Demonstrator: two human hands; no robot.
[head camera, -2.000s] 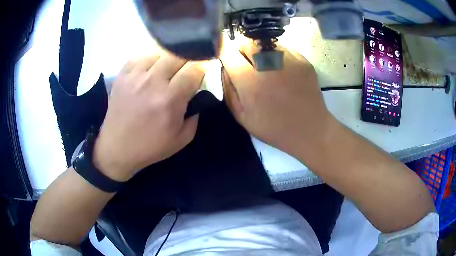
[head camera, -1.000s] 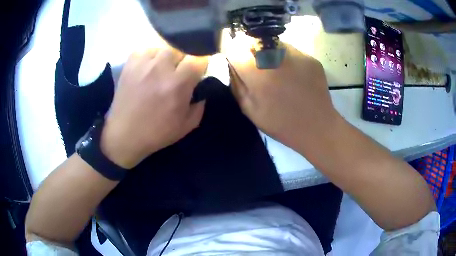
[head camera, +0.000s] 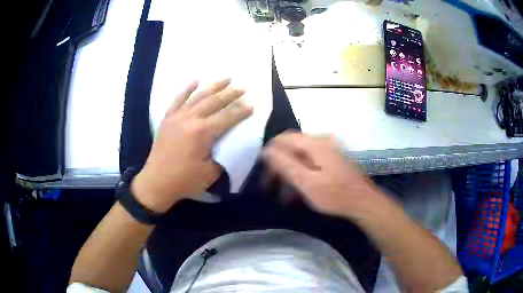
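A fabric panel (head camera: 241, 137), white side up, lies on the machine table and hangs over its front edge toward the lap. A black strip (head camera: 137, 91) runs along its left side, and a narrow black wedge of cloth shows on its right. My left hand (head camera: 192, 143) lies on the panel with its fingers spread. My right hand (head camera: 315, 169) is blurred at the panel's right edge, fingers bent; whether it grips the cloth cannot be told. The presser foot and needle area (head camera: 293, 20) is at the top, ahead of both hands.
A smartphone (head camera: 406, 71) with a lit screen lies right of the machine. A black cable bundle (head camera: 509, 109) is at the far right. A blue plastic basket (head camera: 483, 214) with an orange-red item stands lower right. The table's front edge (head camera: 424, 160) crosses below the phone. Black cloth covers the lap.
Both hands have moved back from the needle toward the wearer. The panel's white side now shows between them. The view has shifted, and the machine head is mostly out of it.
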